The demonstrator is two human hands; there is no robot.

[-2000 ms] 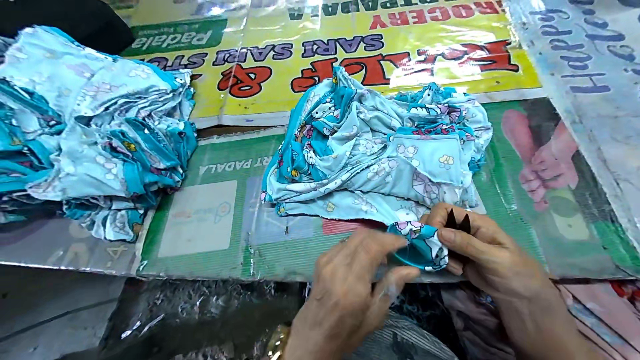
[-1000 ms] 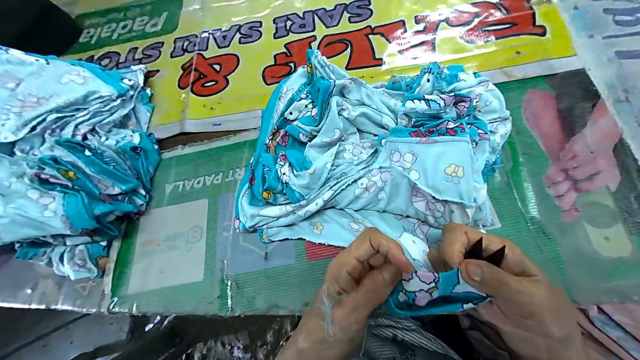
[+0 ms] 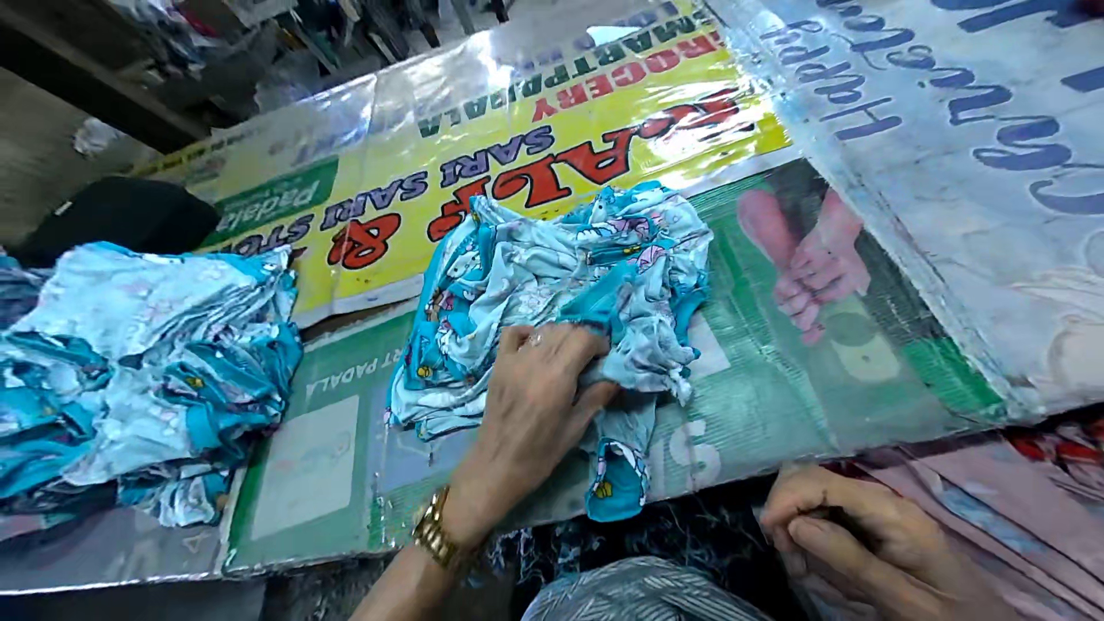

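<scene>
A rumpled pile of light blue printed fabric pieces with teal edging (image 3: 535, 267) lies in front of me. My left hand (image 3: 543, 388), with a gold watch at the wrist, pinches a fold of this cloth at the pile's near side. A narrow cloth end with a teal band (image 3: 617, 483) hangs toward the table's near edge. My right hand (image 3: 854, 535) is curled beside that edge, right of the pile and apart from it; whether its fingers hold anything cannot be told.
A second stack of similar fabric (image 3: 155, 362) lies at the left, with a black object (image 3: 121, 216) behind it. Printed plastic sheets (image 3: 862, 388) cover the table. Pink cloth (image 3: 992, 509) lies at the lower right, beyond the near edge.
Both hands worked together on the teal-banded end earlier; they are now apart. The left hand has moved onto the pile, the right hand away to the right. The view has shifted.
</scene>
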